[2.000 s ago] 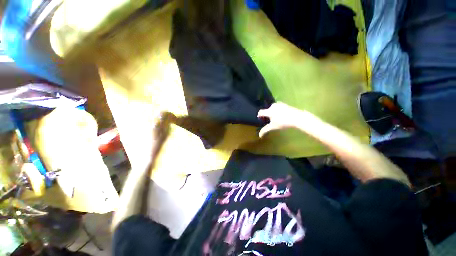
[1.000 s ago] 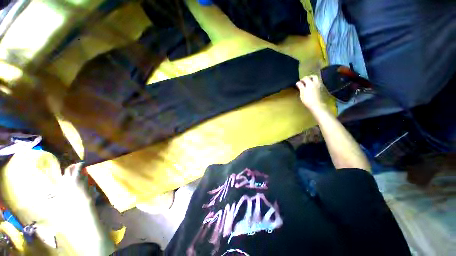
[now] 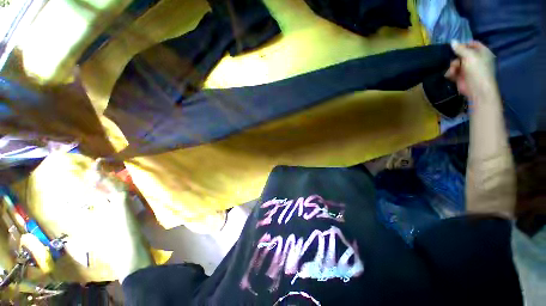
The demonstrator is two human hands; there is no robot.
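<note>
Black trousers (image 3: 239, 110) lie stretched across a bright yellow pressing cover (image 3: 299, 140), with one leg running to the right. My right hand (image 3: 473, 69) is shut on the narrow leg end, beyond the cover's right edge. My left hand (image 3: 109, 167) is at the lower left corner of the trousers and appears to grip it; glare washes out its fingers. The leg looks taut between my hands. A dark iron (image 3: 442, 95) sits at the right edge, partly hidden under the leg end and beside my right hand.
More black garments (image 3: 374, 15) lie at the far edge. Pale blue cloth (image 3: 442, 24) hangs past the right edge. A smaller yellow-covered board (image 3: 57, 185) stands at left. Dark blue cloth (image 3: 515, 54) is at far right, blue plastic (image 3: 419, 185) below the cover's edge.
The trousers, bunched earlier, are now spread lengthwise. My right hand has moved right and away from me with the leg end, past the iron. My left hand has moved out to the left.
</note>
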